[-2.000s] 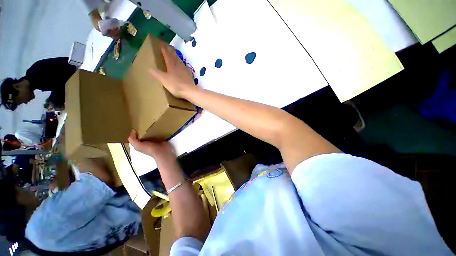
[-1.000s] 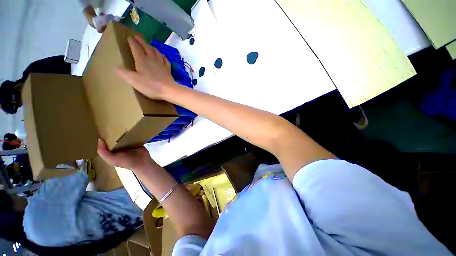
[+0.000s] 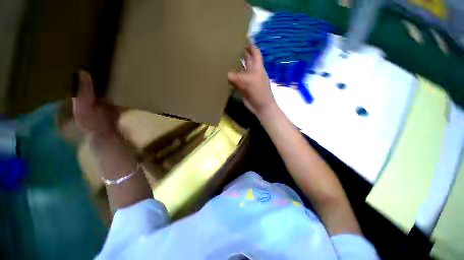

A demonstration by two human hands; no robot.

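Note:
A large brown battery carton, blurred, is held up at the upper left. My left hand is at its lower left part, fingers up against it. My right hand is at its right edge, with the fingers near the block of batteries. The blue block of batteries lies on the white sheet, outside the carton. One blue battery pack sticks out from its lower side.
Dark discs lie spaced on the white sheet. Pale yellow adhesive sheets are at the right. The green conveyor crosses the far side, by a blurred grey post. A waste carton with yellow liner is below the held carton.
The carton has lifted off the batteries and moved left and nearer, with both hands on it. The blue block is now uncovered. The view has turned left.

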